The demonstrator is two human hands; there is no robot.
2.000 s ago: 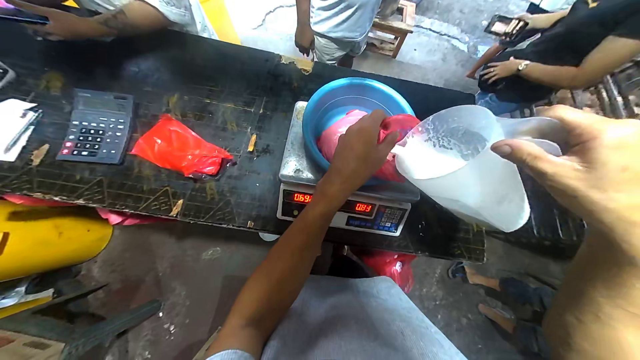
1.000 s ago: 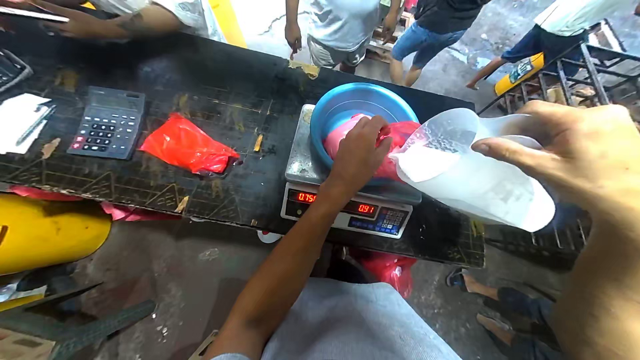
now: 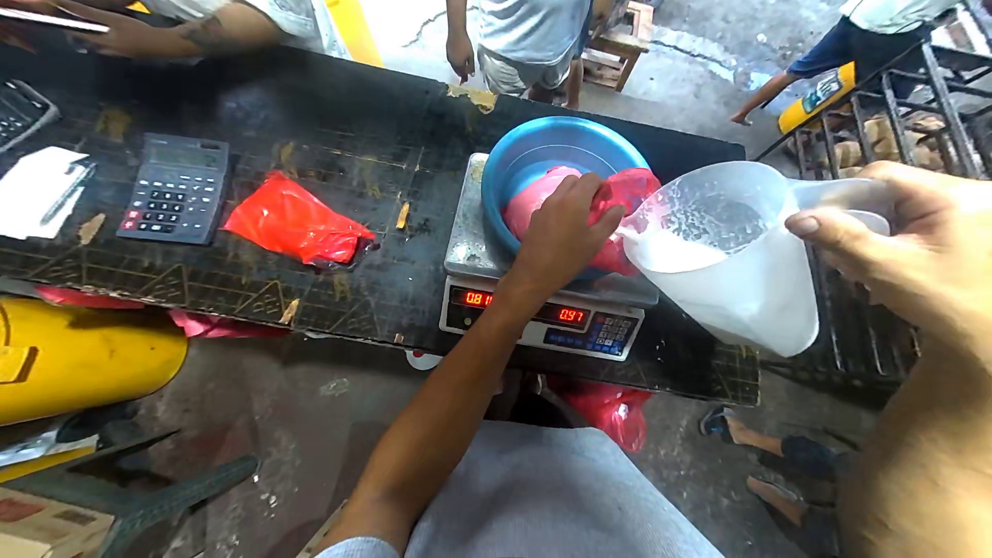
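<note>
On the digital scale [image 3: 542,314] rests a blue plastic basin [image 3: 504,143]. Inside the basin lies a pink-red plastic bag [image 3: 533,200], its mouth spread over the right rim. My left hand [image 3: 566,225] grips the bag near its opening. My right hand [image 3: 891,240] holds a translucent plastic measuring jug [image 3: 744,287] by its handle, tilted left with its spout at the bag's mouth. White liquid [image 3: 682,252] is in the jug and at the spout. The scale's red digits are lit, partly hidden by my left forearm.
Left of the scale, a red plastic bag [image 3: 298,221], a calculator [image 3: 177,188] and papers with a pen [image 3: 39,194] lie on the black table [image 3: 395,287]. A person's tattooed arm [image 3: 232,31] rests at the far edge. A metal rack [image 3: 899,116] and yellow containers stand around.
The scale's displayed numbers have risen. The jug has tipped further left at the bag's mouth. People beyond the table have moved. Both hands keep their holds.
</note>
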